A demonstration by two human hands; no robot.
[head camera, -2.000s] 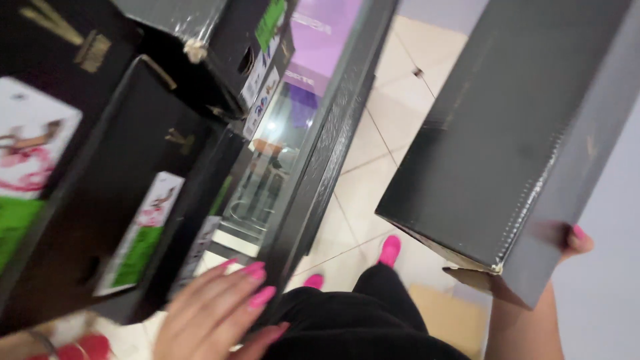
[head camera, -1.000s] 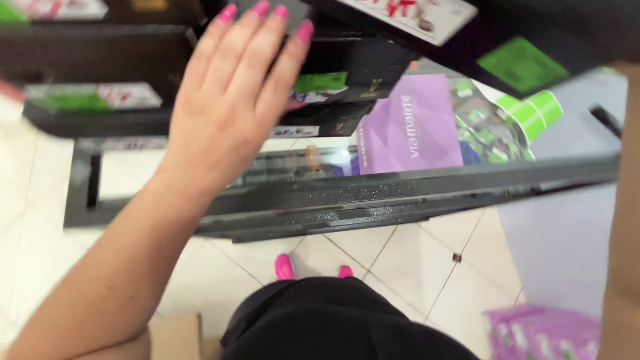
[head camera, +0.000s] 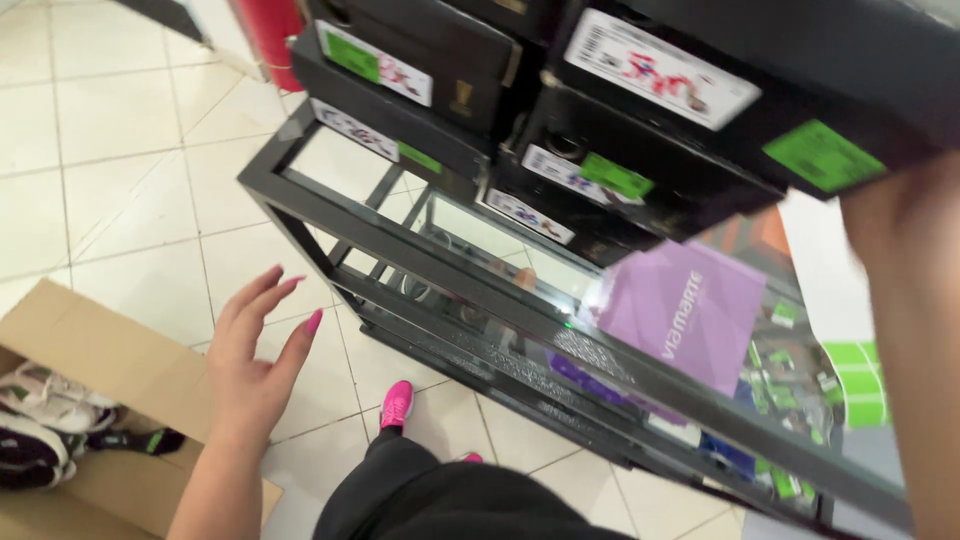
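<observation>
My left hand hangs in the air over the tiled floor, fingers apart, holding nothing. At the upper right, my right hand is blurred and partly cut off, by the underside of a black shoebox with a white label and a green sticker; its fingers are hidden. Below that box and to its left stand more black shoeboxes in stacks, with labels on their ends. They rest on a glass display counter with a dark frame. A purple printed bag or sheet lies beside the stacks.
An open cardboard box holding sneakers stands on the floor at the left. A red object is at the top left. White and green rolled or sheet material lies at the right. A pink shoe shows below the counter.
My left hand has come off the stacked shoeboxes, where it lay one second ago, and is now free over the floor. The view has swung, bringing in the cardboard box of sneakers.
</observation>
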